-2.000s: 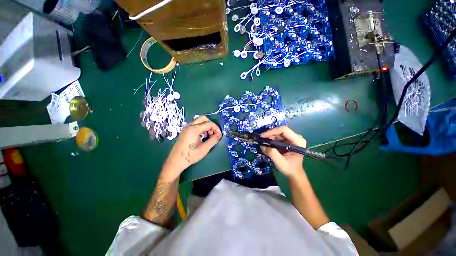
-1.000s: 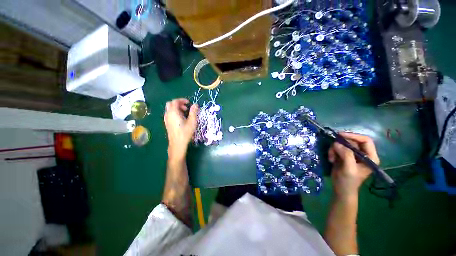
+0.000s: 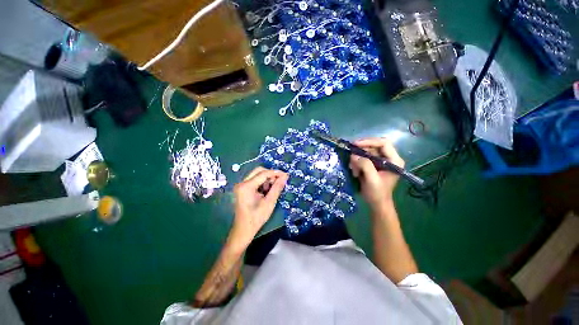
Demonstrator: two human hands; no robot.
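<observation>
A blue circuit board panel (image 3: 311,181) lies flat at the bench's front edge. A white-wired disc (image 3: 236,167) trails off its upper left part. My left hand (image 3: 257,193) is at the panel's left edge with thumb and fingertips pinched together; whether a small part is between them is hidden. My right hand (image 3: 379,172) is right of the panel, shut on the soldering iron (image 3: 384,164), whose tip points at the panel's top edge. A loose pile of wired discs (image 3: 197,170) lies left of my left hand.
At the back are a wooden box (image 3: 190,44), a stack of blue panels (image 3: 333,47) with trailing discs and a metal box (image 3: 416,47). A tape roll (image 3: 182,105) lies by the wooden box. A clear bag (image 3: 489,101), black cable (image 3: 425,190) and blue bag (image 3: 533,143) are right.
My left hand has moved from the wire pile back right to the panel's left edge. My right hand still holds the iron near the panel's top. The camera view has shifted.
</observation>
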